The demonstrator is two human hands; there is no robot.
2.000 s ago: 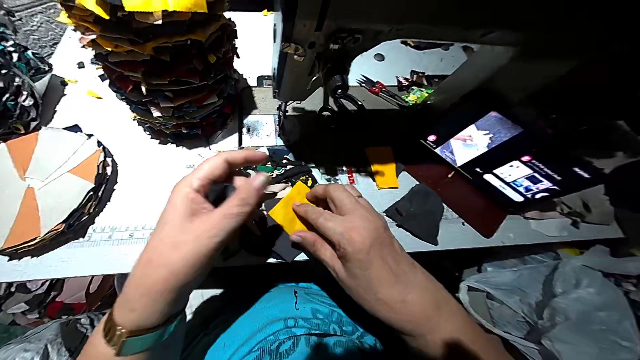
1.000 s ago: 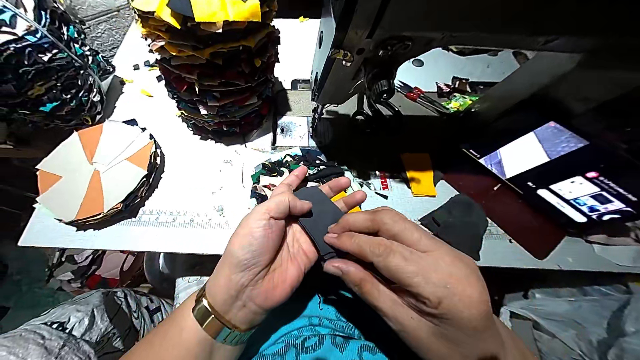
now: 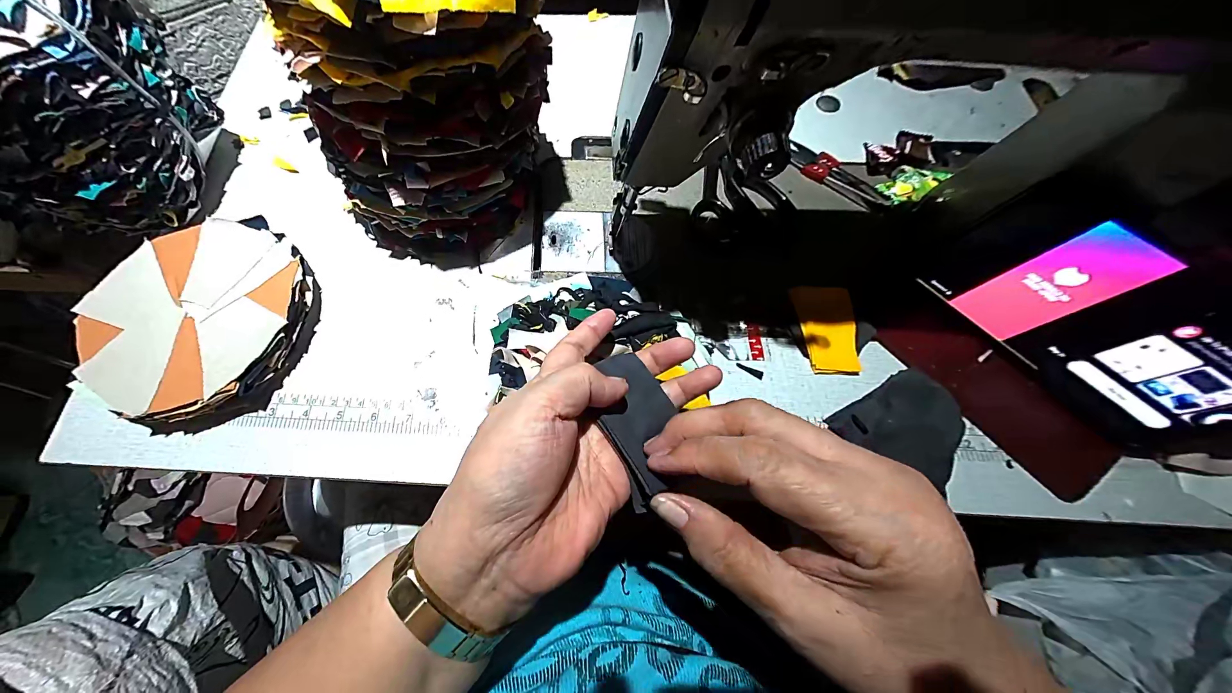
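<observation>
My left hand (image 3: 539, 472), palm up, holds a small stack of dark grey fabric pieces (image 3: 635, 414) under its thumb. The fingertips of my right hand (image 3: 818, 510) pinch the stack's lower right edge. Just beyond my fingers lies a heap of fabric scraps (image 3: 539, 322), with a yellow piece partly hidden behind my left fingers. A yellow fabric strip (image 3: 828, 332) and a larger dark fabric piece (image 3: 905, 428) lie to the right. The sewing machine (image 3: 664, 96) stands behind, its needle area in deep shadow.
Layered fabric rounds form a tall stack (image 3: 433, 125); a lower stack in white and orange (image 3: 192, 327) sits left. A bundle of dark scraps (image 3: 96, 135) is at far left. A lit phone or tablet (image 3: 1088, 318) lies right. Scissors (image 3: 837, 173) rest behind the machine head.
Two seconds ago my fingers held a yellow piece; now dark grey pieces are in my hands. My left hand has turned palm up. The lit screen shows a different picture.
</observation>
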